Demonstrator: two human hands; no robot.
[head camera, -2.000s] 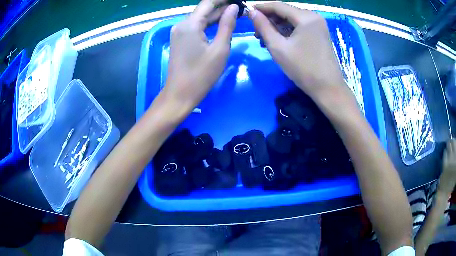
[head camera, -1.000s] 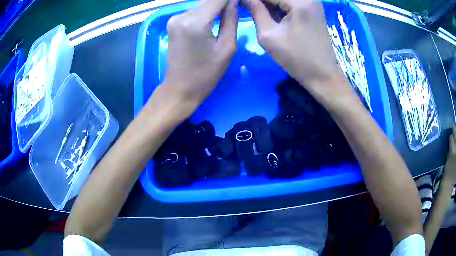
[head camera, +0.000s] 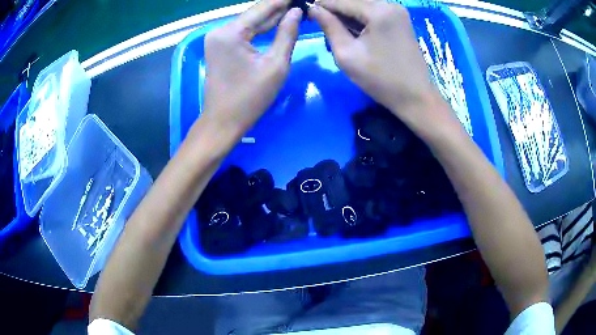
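My left hand (head camera: 251, 72) and my right hand (head camera: 379, 55) meet at the top edge of the picture, above the far side of the large blue tray (head camera: 261, 263). Their fingertips hold a small black housing (head camera: 302, 6), partly cut off and covered by the fingers. A bit of something pale shows at the right fingertips; its shape is unclear. Many black housings (head camera: 317, 193) lie along the tray's near side, some with white oval marks. Pale sticks (head camera: 447, 78) lie at the tray's right. A small white scrap (head camera: 248, 140) lies on the tray floor.
An open clear box (head camera: 91, 203) with a few pale sticks stands at left, a second clear box (head camera: 40, 141) with white parts beyond it. A small clear tray (head camera: 530, 127) of pale sticks lies at right. A pale metal edge (head camera: 131, 52) runs behind. A person's striped clothing (head camera: 568, 239) shows lower right.
The view has shifted slightly. Both hands stay together at the top edge; the black housing at the fingertips, hidden one second ago, shows again.
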